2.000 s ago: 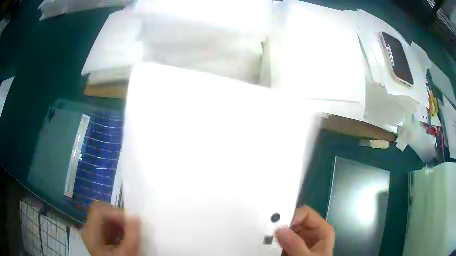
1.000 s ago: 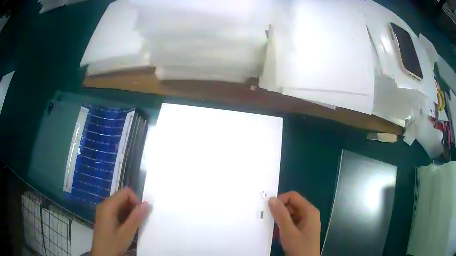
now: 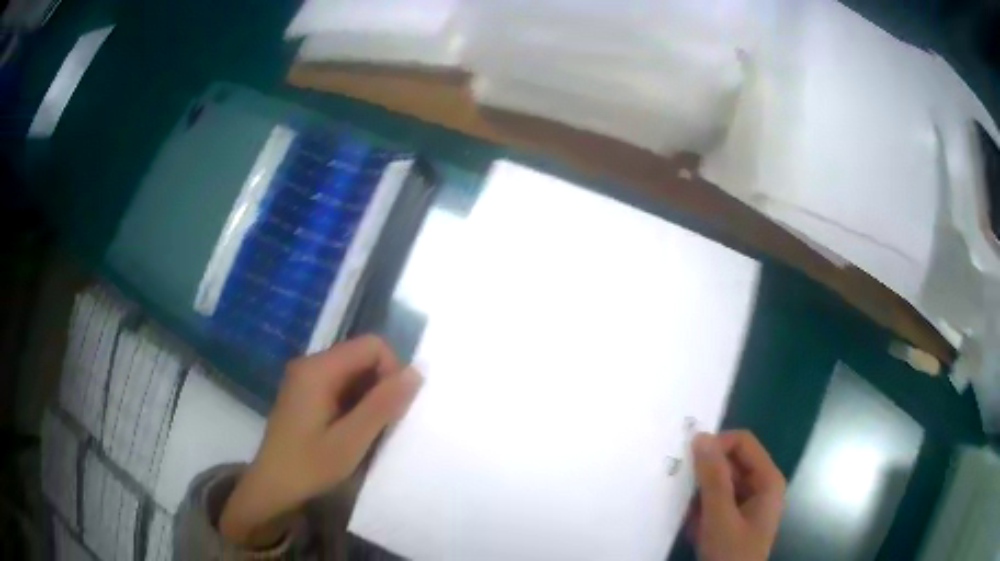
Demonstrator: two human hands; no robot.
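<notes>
A bright white backsheet lies in front of me with two small marks near its right edge. My left hand pinches its left edge. My right hand pinches its right edge beside the marks. What lies under the sheet is hidden. A pile of blue solar cell strings with white side strips sits to the left on a large clear glass.
Finished lay-ups stand in rows low at left. White sheet piles lie behind on a brown board. A glass pane, a small pale block and a pale green stack are at right.
The view has turned, so the bench appears tilted and shifted right. The white sheet has come down from its raised, blurred position onto the work spot. Both hands still pinch its edges.
</notes>
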